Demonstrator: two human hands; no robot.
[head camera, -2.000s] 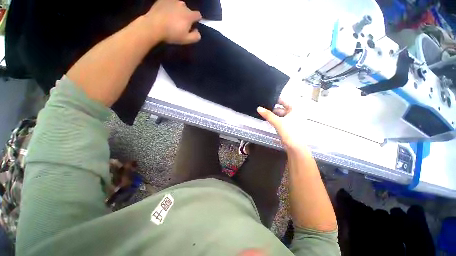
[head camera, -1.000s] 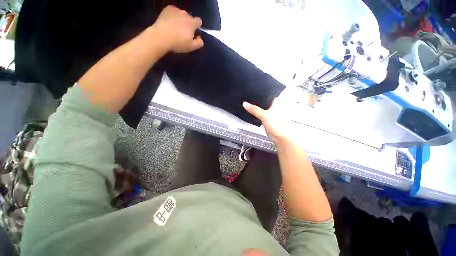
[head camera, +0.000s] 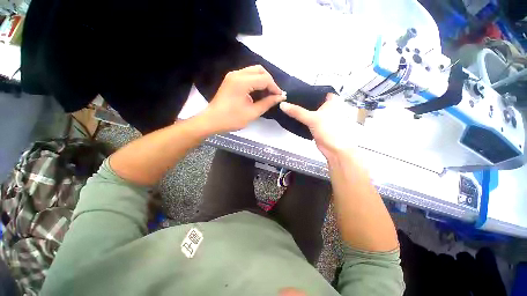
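The black garment (head camera: 127, 52) lies in a large dark heap on the left of the white table. Its sleeve end (head camera: 297, 92) reaches right, stopping short of the presser foot (head camera: 362, 105) on the sewing machine (head camera: 399, 63). My left hand (head camera: 247, 97) pinches the black cloth between thumb and finger near the middle of the sleeve end. My right hand (head camera: 320, 122) holds the cuff, thumb on top and fingers partly hidden by cloth and glare. The two thumbs nearly meet.
A ruler strip (head camera: 271, 155) runs along the table's front edge. A black strip (head camera: 442, 98) hangs across the machine arm. A plaid cloth pile (head camera: 46, 202) lies at lower left. Dark cloth (head camera: 451, 269) hangs low at right. A tan block (head camera: 362, 115) sits by the foot.
My left hand has moved right and down from the upper part of the sleeve to beside my right thumb. My right hand stays at the cuff. The sleeve end is now more bunched.
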